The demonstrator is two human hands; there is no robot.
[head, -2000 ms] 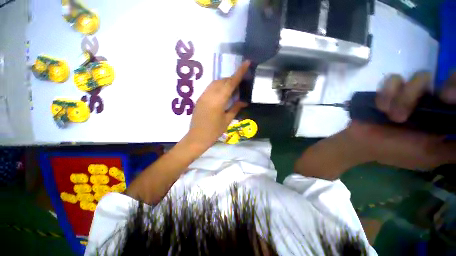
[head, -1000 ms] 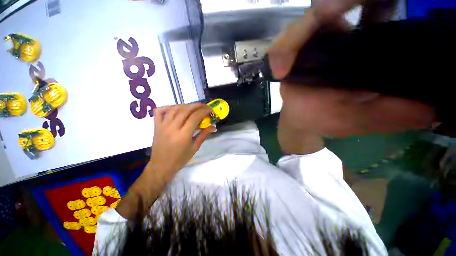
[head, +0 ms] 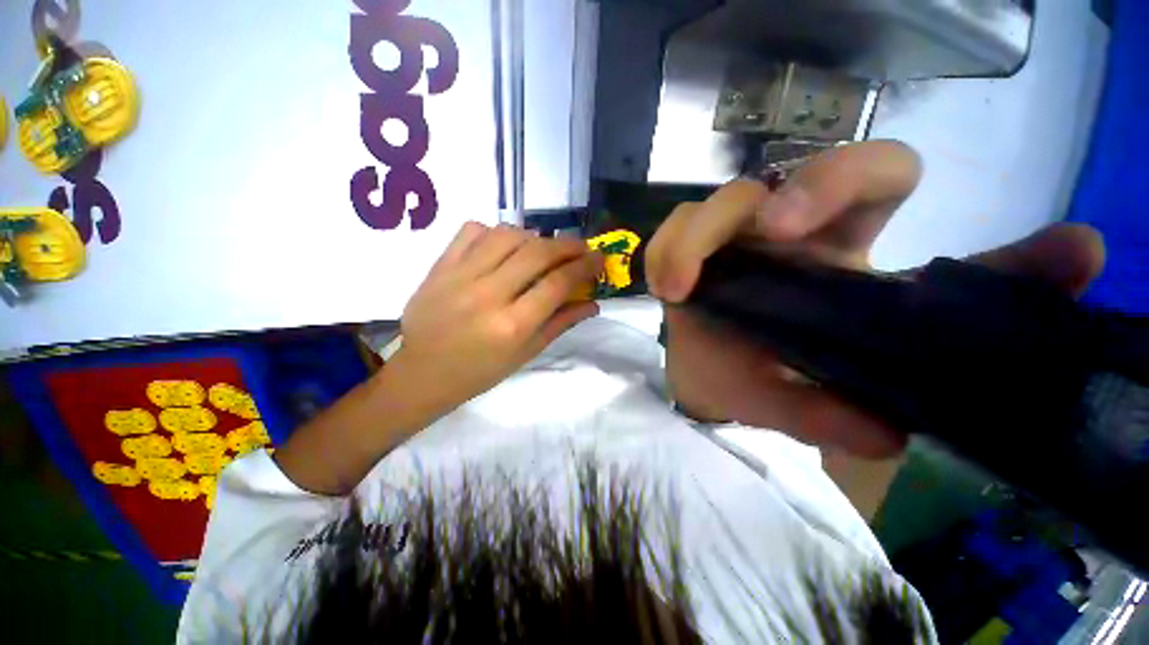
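My left hand (head: pixel 498 302) pinches a yellow housing with a green circuit board (head: pixel 614 262) at the bench's front edge; my fingers cover part of it. My right hand (head: pixel 806 252) is wrapped around a long black electric screwdriver (head: pixel 882 328), large and partly blurred, running to the right edge of the view. Its front end is beside the held assembly; the bit is hidden behind my fingers, so I cannot tell whether it touches.
Board-and-housing assemblies (head: pixel 95 103) lie on the white bench (head: pixel 277 189) at left. The screw feeder (head: pixel 806 101) stands behind my right hand. A blue-rimmed red bin (head: pixel 95 517) of yellow housings (head: pixel 177 435) is below the bench edge. A blue bin (head: pixel 1115 176) is at far right.
My left hand went from the feeder's side to the assembly and took hold of it. My right hand brought the screwdriver leftwards, past the feeder's pick-up block, to the assembly. The view has shifted.
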